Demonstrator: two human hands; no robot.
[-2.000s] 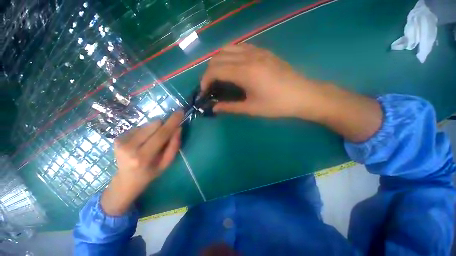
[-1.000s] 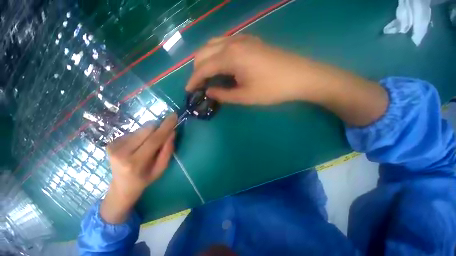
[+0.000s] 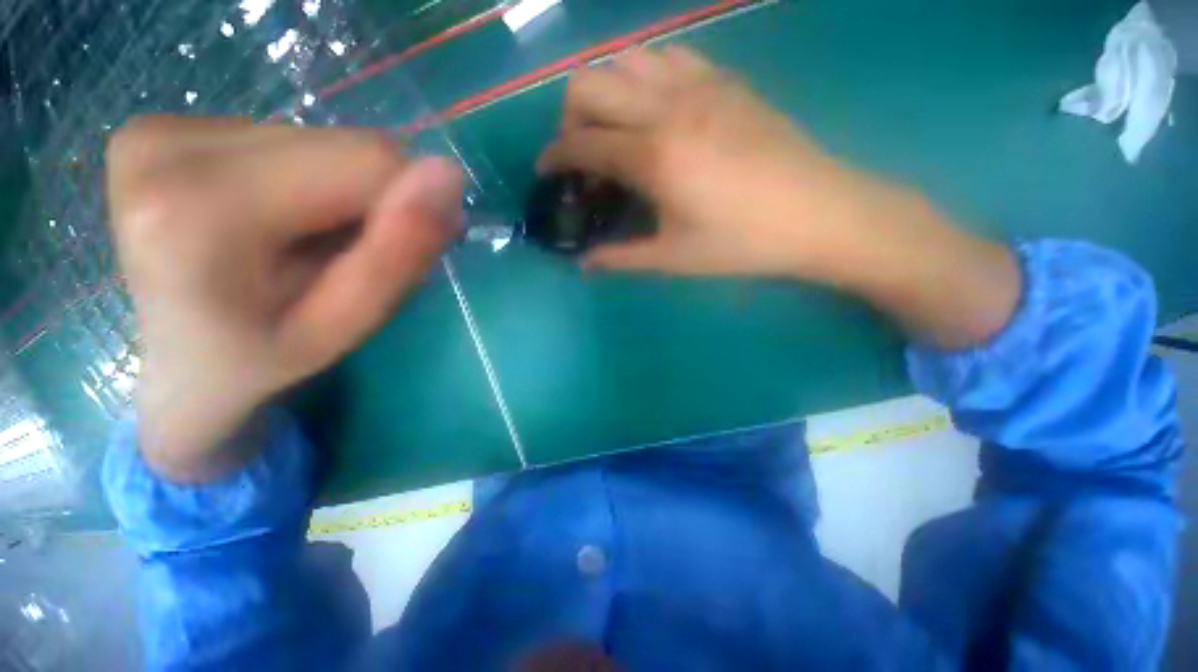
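The round black unit (image 3: pixel 569 213) is at the fingers of my right hand (image 3: pixel 696 164), low over the green mat. My right fingers curl around its upper and right side and hide part of it. My left hand (image 3: pixel 263 250) is raised to the left, large and blurred, with thumb and index finger close together. A small shiny piece or tool tip (image 3: pixel 489 236) shows between my left thumb tip and the unit. I cannot tell if my left fingers grip it.
Clear gridded trays (image 3: pixel 112 374) with strong glare lie at the left, partly behind my left hand. A small white piece (image 3: pixel 531 15) is by the red lines at the top. A crumpled white cloth (image 3: pixel 1132 82) lies at the upper right. The bench edge (image 3: pixel 683 444) runs before me.
My left hand has moved up, away from the mat, and looks larger. The thin tool that showed at its fingers is no longer clear. My right hand still holds the black unit, slightly shifted.
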